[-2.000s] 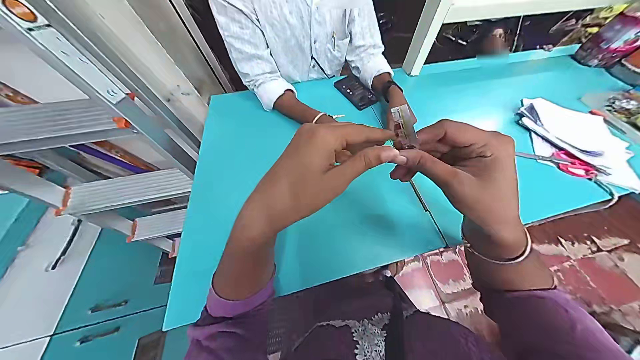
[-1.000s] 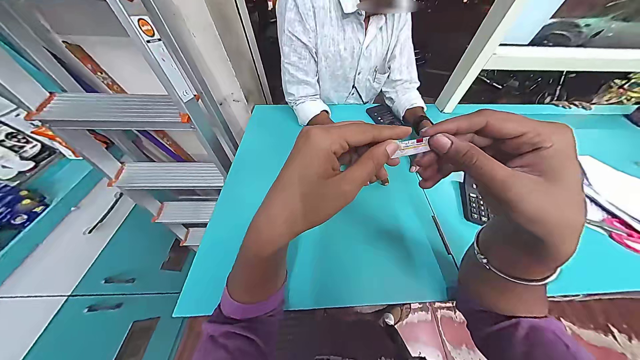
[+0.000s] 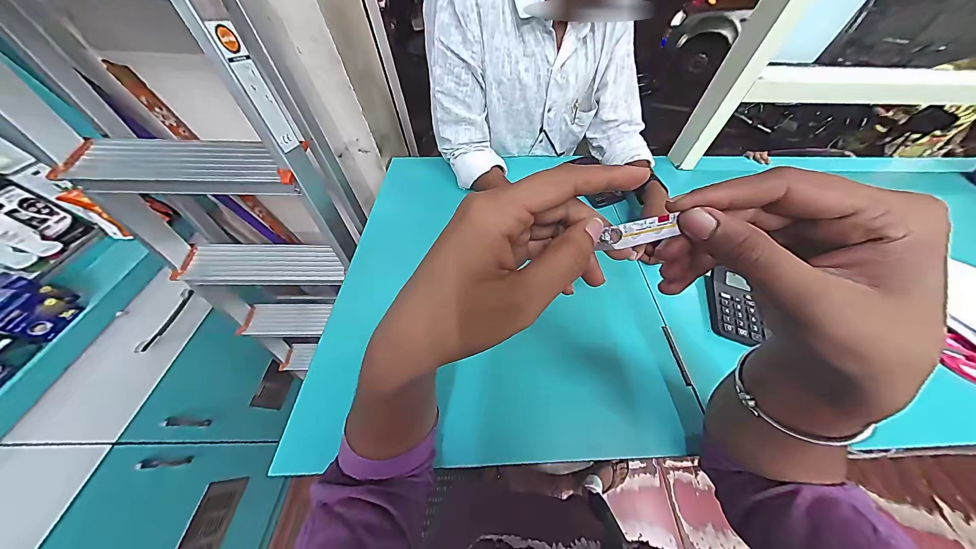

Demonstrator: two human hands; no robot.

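A small flat packet (image 3: pixel 644 229), whitish with red and yellow print, is stretched between my two hands above the turquoise counter (image 3: pixel 564 396). My left hand (image 3: pixel 518 259) touches its left end with thumb and fingers; the index finger extends over it. Between thumb and index finger, my right hand (image 3: pixel 808 282) pinches the packet's right end. What exactly the packet holds cannot be told. A black calculator (image 3: pixel 736 309) lies on the counter, partly hidden behind my right hand. A metal bangle (image 3: pixel 785 427) is around my right wrist.
Across the counter stands a person in a light shirt (image 3: pixel 534 84), hands resting near a dark device (image 3: pixel 605 198). An aluminium stepladder (image 3: pixel 263 263) stands at the left beside turquoise and white drawers (image 3: pixel 191 389). Pink-handled scissors (image 3: pixel 959 355) lie at the right edge.
The small packet, held more upright two seconds ago, now lies nearly level between my hands. The view has shifted, bringing the calculator into sight.
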